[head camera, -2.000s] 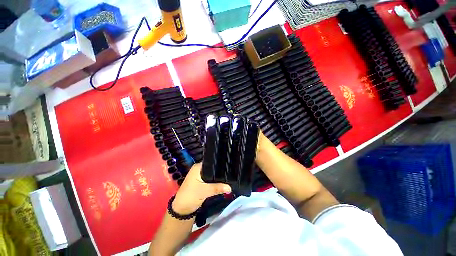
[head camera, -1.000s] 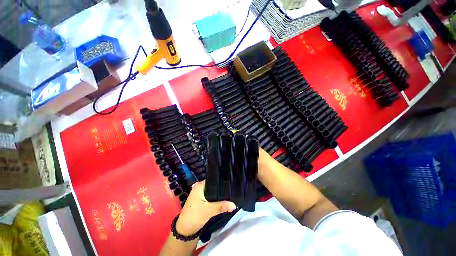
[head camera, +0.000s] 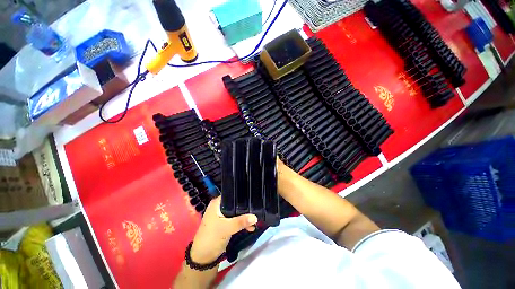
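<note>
A bundle of several glossy black plastic handles (head camera: 249,179) stands upright side by side in front of my chest. My left hand (head camera: 227,227) grips the bundle at its lower left, thumb across the near face. My right hand (head camera: 280,175) is at the bundle's right side, mostly hidden behind it; its fingers do not show. More black handles (head camera: 316,113) lie in columns beyond my hands. A blue-handled screwdriver (head camera: 209,185) lies on the left column, shaft pointing away.
An open brown parts box (head camera: 285,53) sits on the columns. Behind are a yellow heat gun (head camera: 179,45) with its cord, a teal box (head camera: 237,21) and a blue parts bin (head camera: 103,49). Separate handle columns (head camera: 418,51) lie right; a blue crate (head camera: 468,186) is below.
The held bundle is slightly further left in view and tilts differently, with more of its near face showing. The camera view has shifted. The hands stay at the bundle.
</note>
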